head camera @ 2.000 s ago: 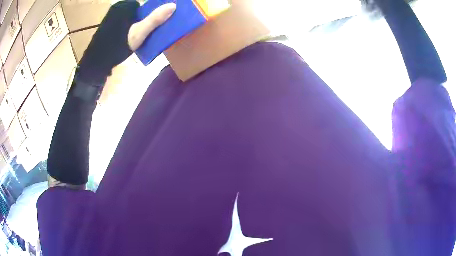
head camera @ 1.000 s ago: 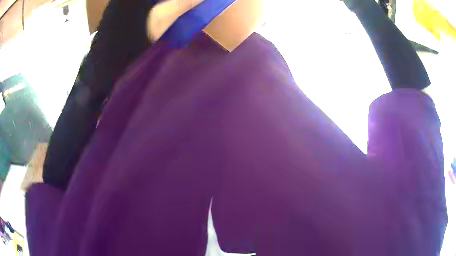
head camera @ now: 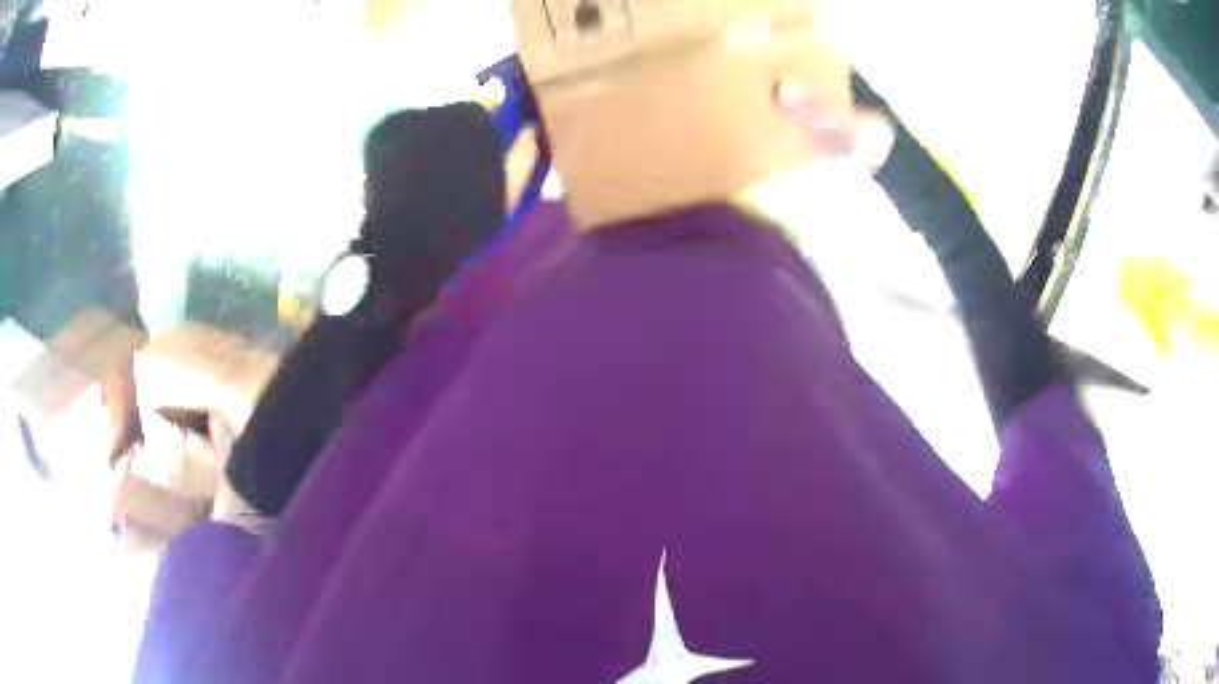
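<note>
A brown carton [head camera: 655, 140] with a black printed mark is at the top centre, against the front of the purple top. My left hand [head camera: 523, 163] is at the carton's left side, mostly hidden by the black sleeve. It holds the blue tape gun [head camera: 537, 194], which is partly hidden between hand and carton. My right hand [head camera: 836, 123] grips the carton's right side; it is blurred and washed out by glare. Whether tape lies on the carton cannot be told.
Blurred brown cartons [head camera: 201, 368], some seemingly open, are at the left beside my left forearm. Green floor [head camera: 67, 214] shows at the far left. A black curved band [head camera: 1086, 160] and a yellow blurred thing [head camera: 1163, 305] are at the right. Strong glare hides much.
The carton shows more fully, and my right hand has come in to its right side. My left hand and the tape gun have moved right and lower. The surroundings have shifted; the stacked cartons left view.
</note>
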